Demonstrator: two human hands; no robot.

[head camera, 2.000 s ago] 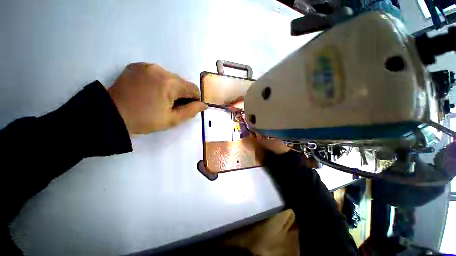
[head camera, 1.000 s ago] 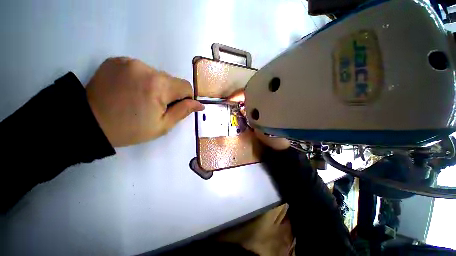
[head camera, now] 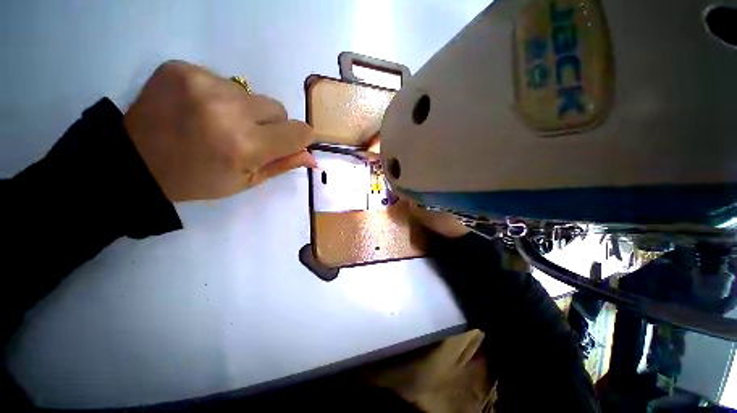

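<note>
The white sewing machine head (head camera: 493, 113) with a blue stripe and "JACK" lettering covers the right side. My left hand (head camera: 212, 133), with a gold ring, is at the left edge of the machine bed (head camera: 364, 234). Its thumb and finger pinch a thin dark tool (head camera: 343, 151) that lies along the upper edge of the bright slide plate (head camera: 341, 181) and points at the needle area (head camera: 376, 181). My right hand (head camera: 439, 220) reaches in from below behind the head. A fingertip shows by the needle area; the rest is hidden, so its grip cannot be seen.
A grey loop (head camera: 373, 68) stands at the bed's upper edge, and a grey corner piece (head camera: 319, 262) at its lower left. The white table (head camera: 202, 323) surrounds the bed; its edge runs along the bottom. Brown cloth (head camera: 436, 375) lies below the edge. Cables and metal parts hang under the head.
The view has moved closer, and the machine head fills more of the right side. My left hand keeps its pinch by the slide plate and now shows its ring. My right hand stays near the needle.
</note>
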